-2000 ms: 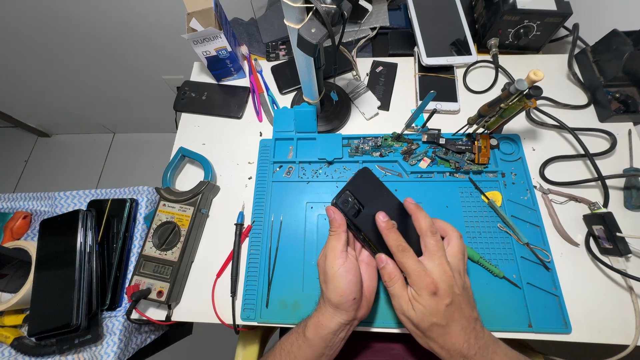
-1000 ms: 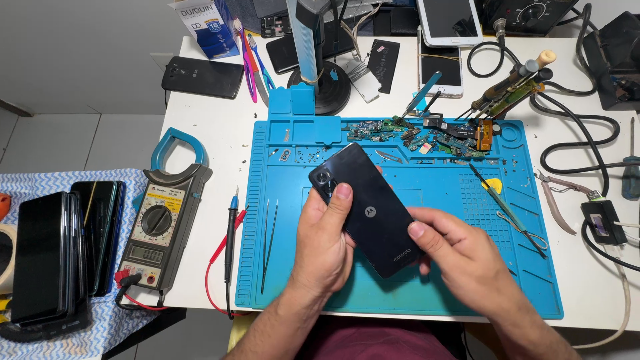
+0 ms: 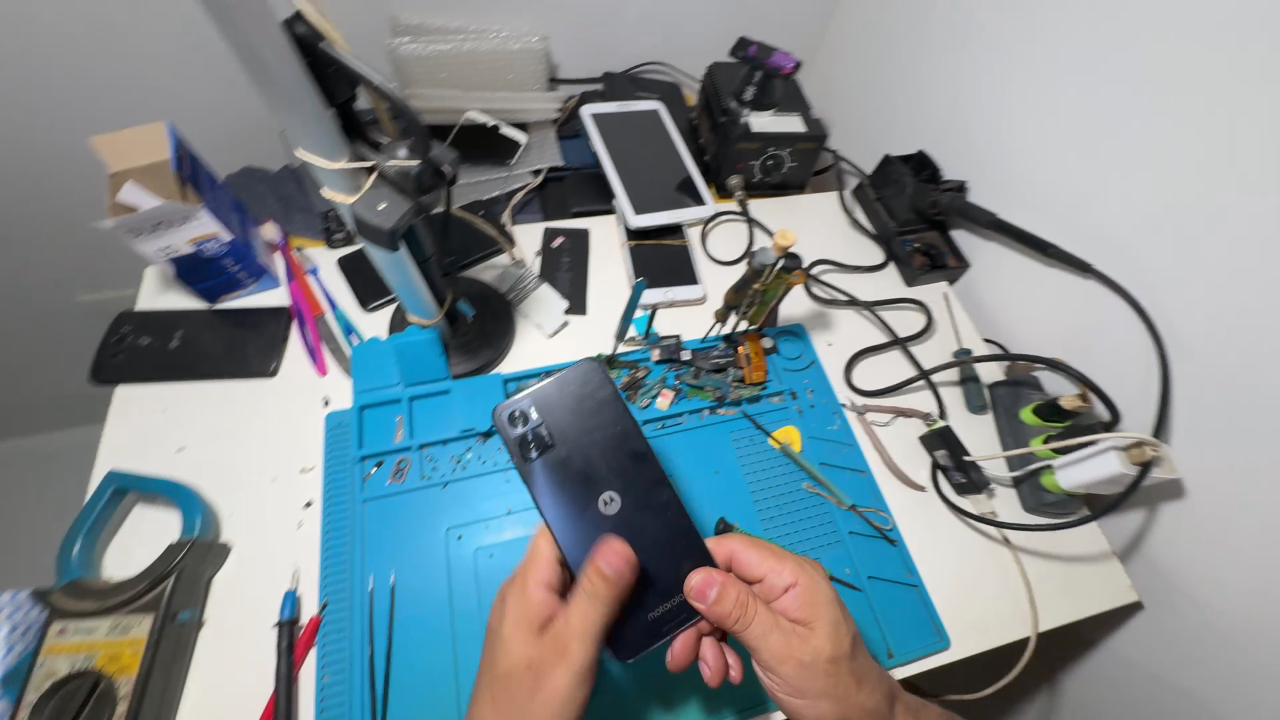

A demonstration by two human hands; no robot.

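Observation:
A dark Motorola smartphone (image 3: 625,450) is held back side up, tilted, above the blue silicone repair mat (image 3: 440,540). My left hand (image 3: 555,610) grips its left edge, the thumb lying on the back cover. The fingers and thumb of my right hand (image 3: 785,625) pinch its lower right corner. Tweezers (image 3: 380,645) lie on the mat to the left. Small circuit boards and parts (image 3: 690,370) fill the mat's upper compartments, behind the phone.
A clamp meter (image 3: 90,640) and test probes (image 3: 290,650) are at the left. A stand's round base (image 3: 475,325) rises behind the mat. Pliers (image 3: 888,440), cables and a power strip (image 3: 1030,440) lie right; a white tablet (image 3: 645,160) is at the back.
The phone was gripped with my right hand flat over it; now its back shows and that hand pinches the lower corner. The view has shifted to the right and upward.

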